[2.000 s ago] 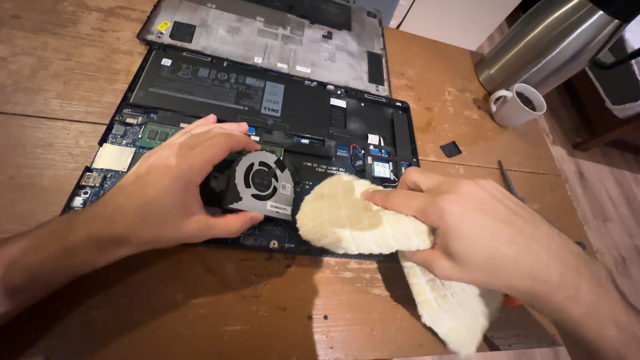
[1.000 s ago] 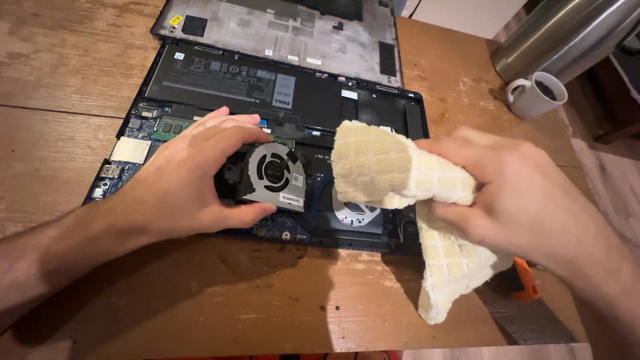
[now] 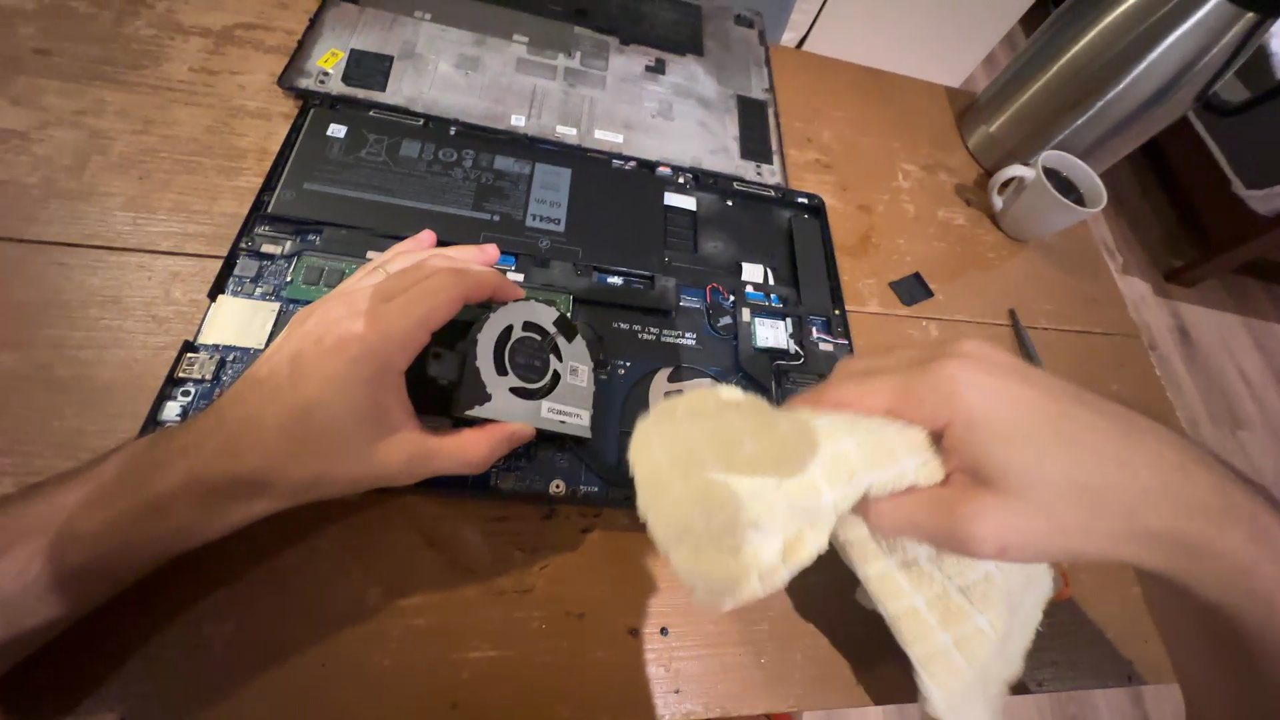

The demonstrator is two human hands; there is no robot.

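Note:
A Dell laptop lies opened on the wooden table, its black battery [image 3: 430,180] and blue circuit board showing. Between the thumb and fingers of my left hand [image 3: 380,370] is a cooling fan [image 3: 530,365] with a grey metal housing, held slightly tilted over the board. My right hand [image 3: 1000,450] grips a bunched cream cloth [image 3: 730,480], slightly blurred, which hangs in front of the laptop's near edge. The cloth partly hides a round silver fan part [image 3: 680,383] in the laptop. A green memory module [image 3: 320,275] sits left of the battery's lower edge.
The laptop's bottom cover [image 3: 460,70] lies inside-up behind the laptop. At the back right stand a steel jug [image 3: 1090,80] and a white mug [image 3: 1060,200] with dark liquid. A small black pad [image 3: 911,289] and a dark thin tool [image 3: 1024,338] lie on the table to the right.
My right hand has moved the cloth about near the laptop's front edge; its folds hang differently. My left hand has kept its hold on the fan throughout.

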